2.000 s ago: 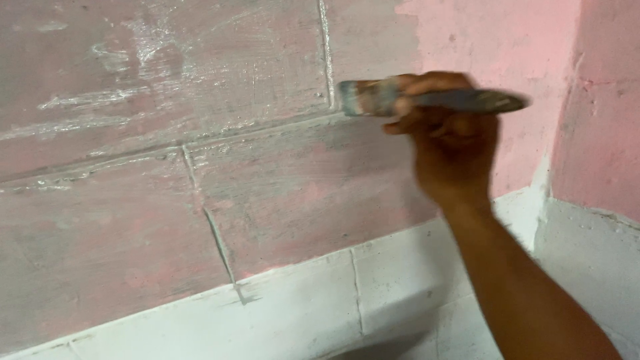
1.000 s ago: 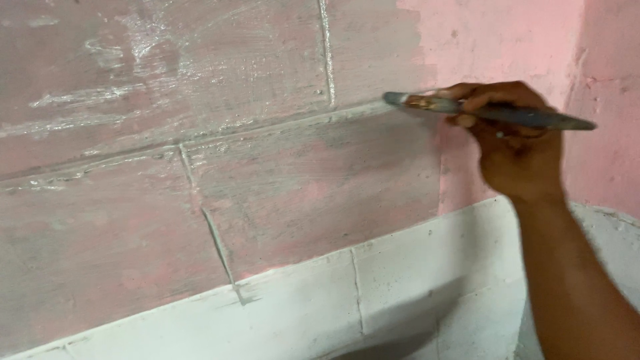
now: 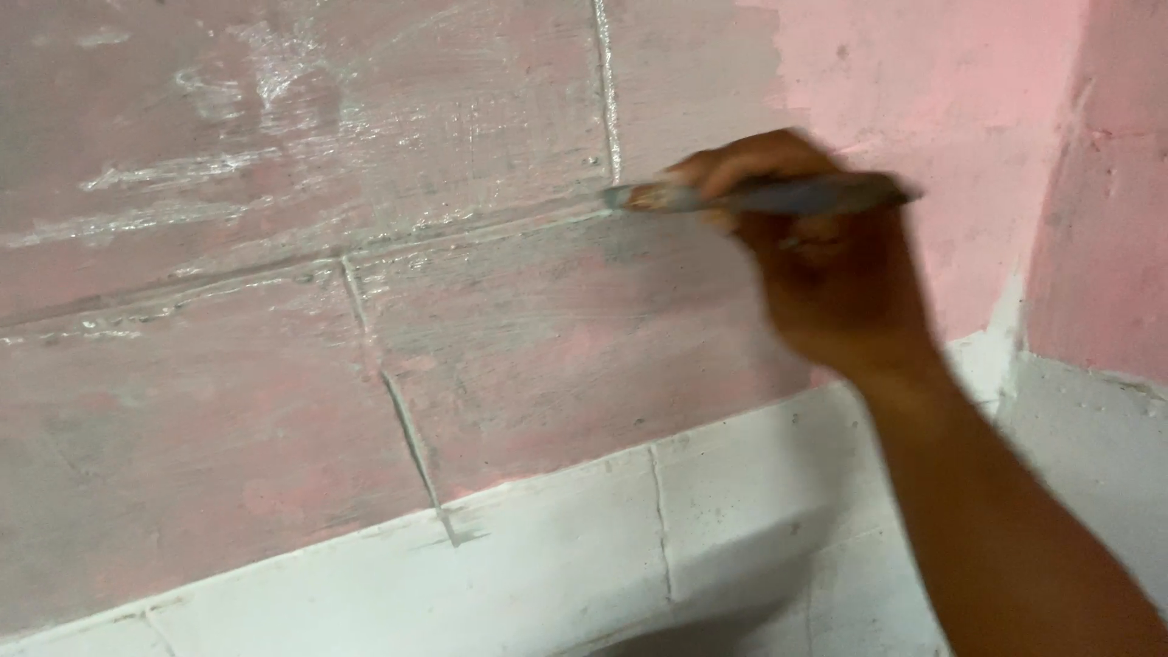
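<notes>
My right hand [image 3: 821, 246] is closed around the handle of a paintbrush [image 3: 675, 197], which points left and lies nearly level. The bristle end is at the horizontal groove of a block wall [image 3: 511, 338], close to the foot of a vertical joint [image 3: 609, 100]. Thin greyish paint covers much of the pink wall, with wet, shiny streaks at the upper left. Motion blurs the hand and the handle. My left hand is out of view.
Below the pink runs a white-painted band of blocks [image 3: 547, 538], with a shadow across it. Brighter pink wall [image 3: 931, 82] lies beyond the grey coat. At the right, the wall meets an adjoining wall [image 3: 1113, 228] at a corner.
One second ago the brush tip was farther right along the groove; my right hand has since moved left with it, back near where it was two seconds ago.
</notes>
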